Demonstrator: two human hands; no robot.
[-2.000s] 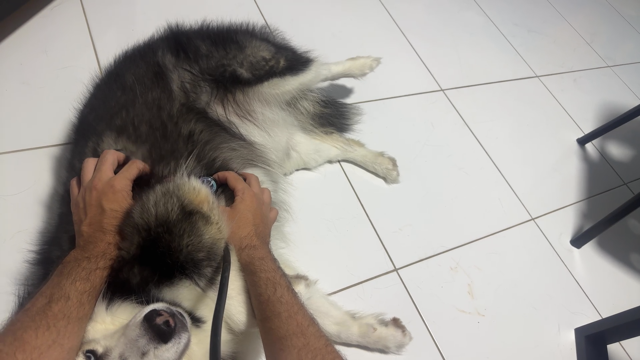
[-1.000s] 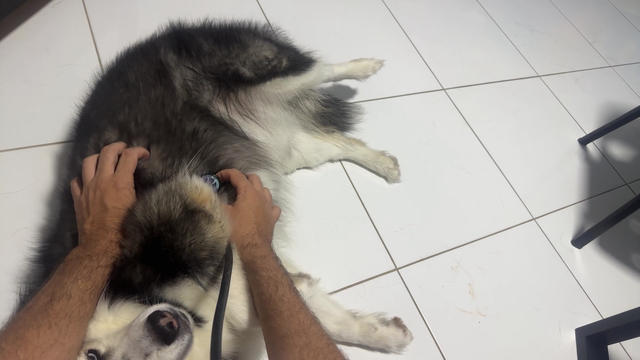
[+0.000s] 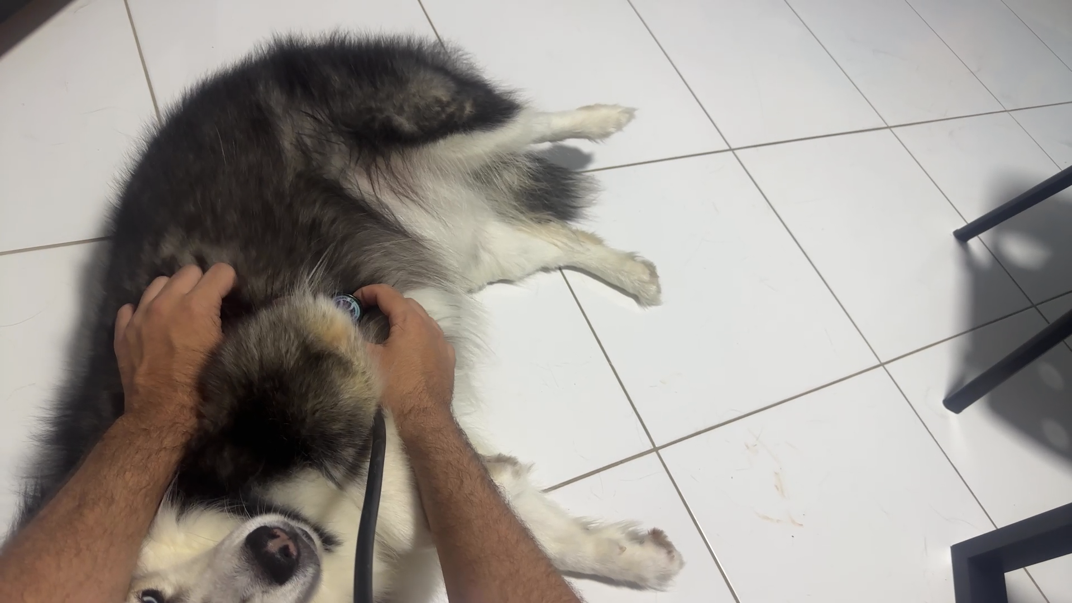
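Observation:
A fluffy black, grey and white dog (image 3: 251, 167) lies on its side on the floor, its muzzle at the bottom. My left hand (image 3: 172, 343) rests on its dark fur, fingers bent and holding no object that shows. With thumb and fingers my right hand (image 3: 406, 347) grips the round metal chest piece of a stethoscope (image 3: 347, 307) against the dog's chest. The black stethoscope tube (image 3: 368, 511) runs down past my right wrist. Between my hands is a thick tuft of dark and tan fur (image 3: 293, 385). The chest piece is partly hidden by fur and fingers.
White floor tiles (image 3: 754, 293) with dark joints surround the dog. Its hind legs and one front leg stretch to the right. Dark furniture legs (image 3: 1013, 201) stand at the right edge, with a black frame corner (image 3: 1005, 544) below them. Faint brownish marks show on one tile.

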